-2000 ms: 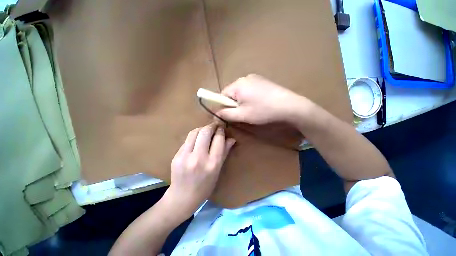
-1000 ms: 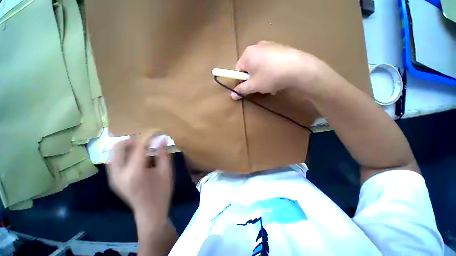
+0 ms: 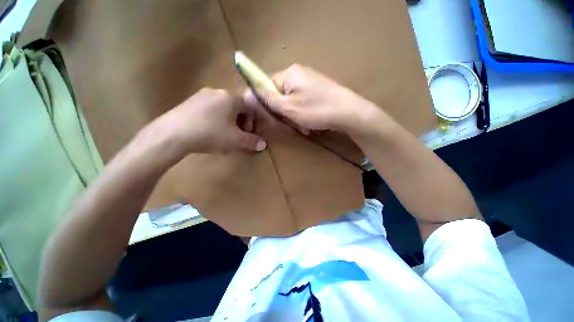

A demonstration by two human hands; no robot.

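Note:
The large brown panel (image 3: pixel 340 38) covers the middle of the view, its lower end over my lap. A stitched seam (image 3: pixel 277 176) runs down it. My right hand (image 3: pixel 315 104) holds the cream-handled tool (image 3: pixel 257 74), handle end pointing up-left, with a black cord trailing down-right over the panel. The tool's tip is hidden. My left hand (image 3: pixel 220 122) is on the panel beside the seam, close to my right hand, fingers curled and thumb at the seam. Whether it pinches the panel or a small part cannot be told.
Olive-green pieces (image 3: pixel 38 157) hang at the left. At the right are a tape roll (image 3: pixel 454 92), a slim black object (image 3: pixel 483 100) beside it and a blue-rimmed tray (image 3: pixel 535 65). The white bench edge (image 3: pixel 503 121) borders a dark floor.
My left hand has come from the bench edge at the lower left up to the seam, beside my right hand. The tool's handle is now tilted more steeply. The whole view has shifted.

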